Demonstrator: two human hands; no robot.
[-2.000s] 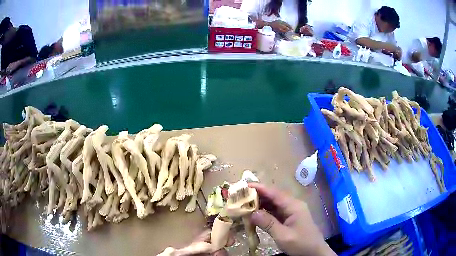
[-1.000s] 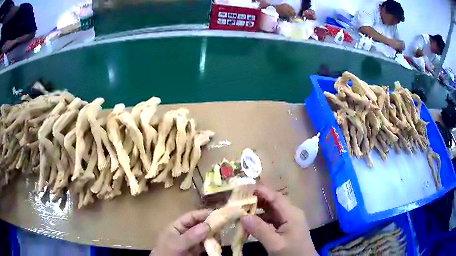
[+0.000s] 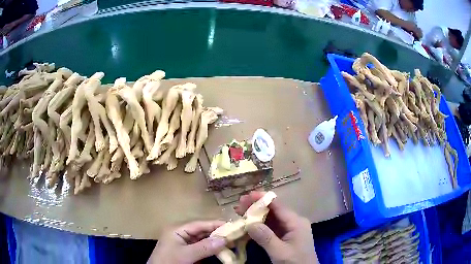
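Observation:
My left hand (image 3: 192, 242) and my right hand (image 3: 281, 232) are bare and both hold a tan joined leg pair (image 3: 238, 227) at the bottom centre. My left fingers grip its left side and my right fingers its upper right end. The legs' lower parts are cut off by the frame edge. Just beyond it stands a yellowish block (image 3: 232, 164) with a red spot, with a white oval dish (image 3: 263, 145) beside it. A white squeeze bottle (image 3: 323, 135) lies left of the blue tray.
A large heap of tan figure legs (image 3: 121, 113) covers the left of the brown bench (image 3: 279, 103). A blue tray (image 3: 367, 180) at right holds more legs, with blue totes below. Thin strips (image 3: 279, 179) lie by the block. Behind is a green surface (image 3: 248, 46); people sit beyond.
The view has tilted down, so the bench sits higher. My left hand now clearly grips the leg pair, which has turned in my hands. The block and white dish are now uncovered.

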